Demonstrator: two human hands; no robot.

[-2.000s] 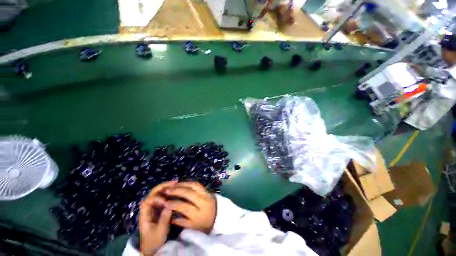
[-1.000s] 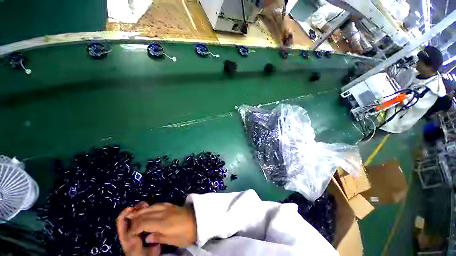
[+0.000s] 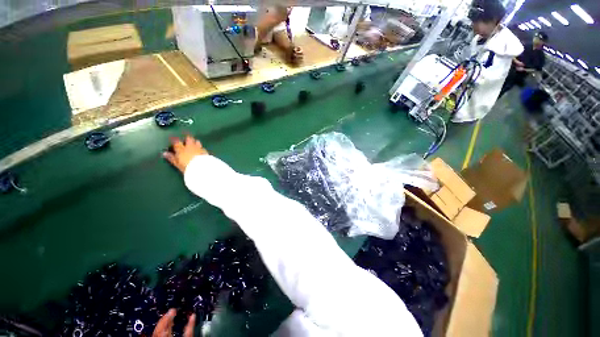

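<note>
My right hand (image 3: pixel 186 153) is stretched out over the green line surface (image 3: pixel 125 204), fingertips low near its far side. A small dark spot shows at the fingertips; whether they hold a part is unclear. My left hand (image 3: pixel 174 324) is cut off by the bottom edge, with two fingertips apart over the loose heap of small black parts (image 3: pixel 204 276); no held part shows. Dark round units with pale leads, such as this wired unit (image 3: pixel 166 118), lie in a row along the far edge. Black pieces, including this black housing (image 3: pixel 258 108), lie nearer in.
A clear poly bag of dark parts (image 3: pixel 329 181) lies right of the heap. An open carton of black parts (image 3: pixel 421 263) is at right, beside brown flaps. A white machine (image 3: pixel 427 82) and a person (image 3: pixel 487 66) are farther right. Another person's hand (image 3: pixel 289 52) is across the line.
My hands were together over the heap; my right hand has moved forward to the far side, my left is low over the heap. The view has shifted, and the fan has left it.
</note>
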